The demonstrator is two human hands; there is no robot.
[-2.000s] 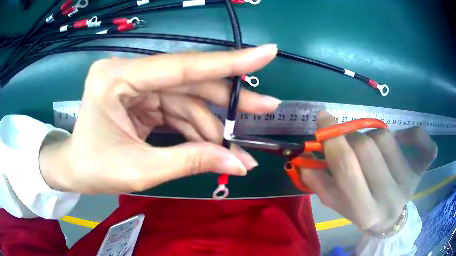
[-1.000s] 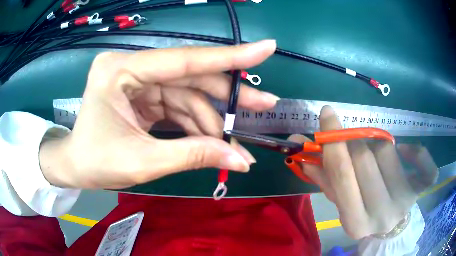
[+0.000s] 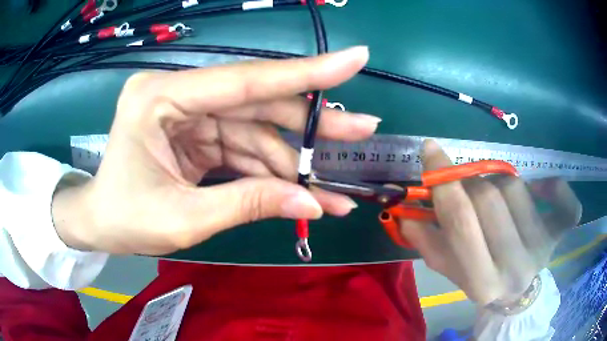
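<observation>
My left hand [image 3: 200,153] pinches a black wire [image 3: 311,126] between thumb and finger near its lower end. The wire runs upright, passing behind the index finger. Below the thumb its red sleeve [image 3: 302,229] and ring terminal [image 3: 303,250] hang free. A white marker tube [image 3: 305,161] sits on the wire just above the thumb. My right hand [image 3: 482,230] holds scissors [image 3: 389,194] by their orange handles. The blade tips touch or lie very near the wire at the marker's lower edge. Whether the blades grip it cannot be told.
A steel ruler [image 3: 373,157] lies across the green mat behind both hands. More black wires with red sleeves and rings [image 3: 510,120] spread over the far side and upper left. The red garment [image 3: 286,300] with a white card [image 3: 162,316] is below the near table edge.
The ring terminal has swung slightly right and turned. The left thumb has shifted slightly up and left from the wire end. The scissors remain at the marker with small movements.
</observation>
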